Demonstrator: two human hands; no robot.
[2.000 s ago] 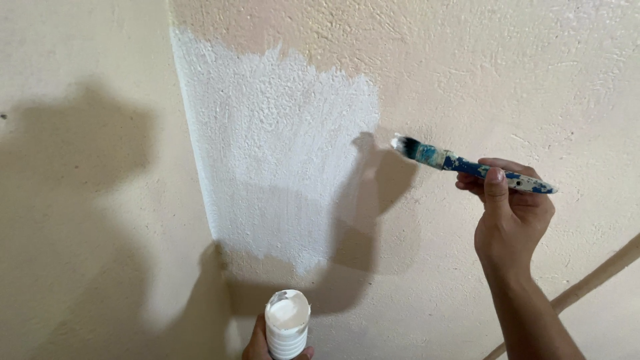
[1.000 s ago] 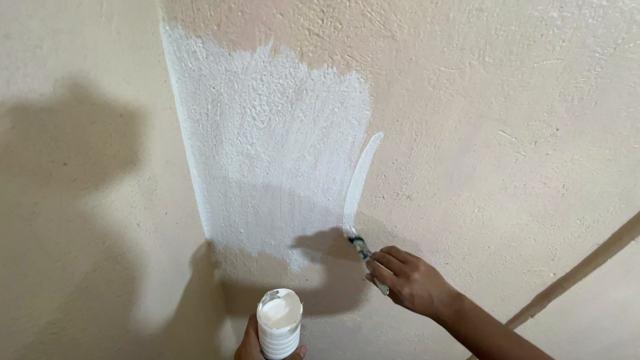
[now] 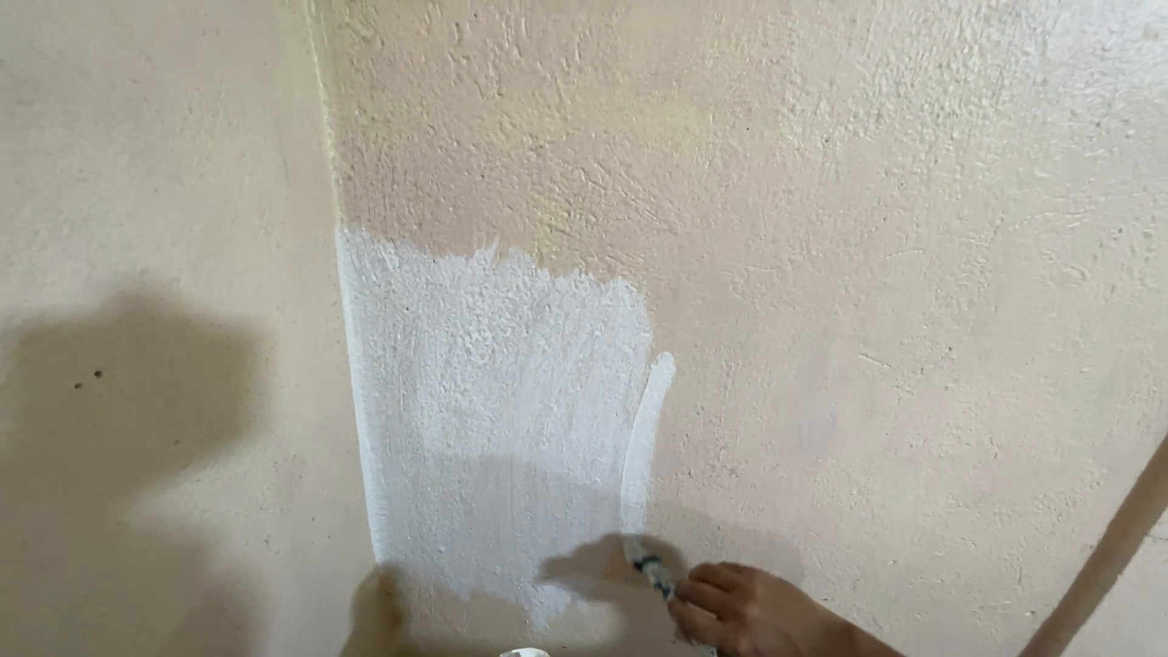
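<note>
My right hand (image 3: 744,607) grips a paint-stained paintbrush (image 3: 655,575) low in the view. The brush tip touches the textured wall at the lower end of a fresh white paint stroke (image 3: 645,438). Just left of that stroke lies a larger white painted patch (image 3: 502,401), reaching to the wall corner. At the bottom edge only the rim of a white paint container (image 3: 525,652) shows. My left hand is out of the frame.
A plain beige wall (image 3: 137,201) meets the painted one at the corner on the left. A brown pole or strip (image 3: 1109,552) runs diagonally at the lower right. Shadows fall on both walls.
The brush has come down from beside the patch to the wall, and a curved white stroke has appeared there. The view has tilted up, taking my left hand out of sight.
</note>
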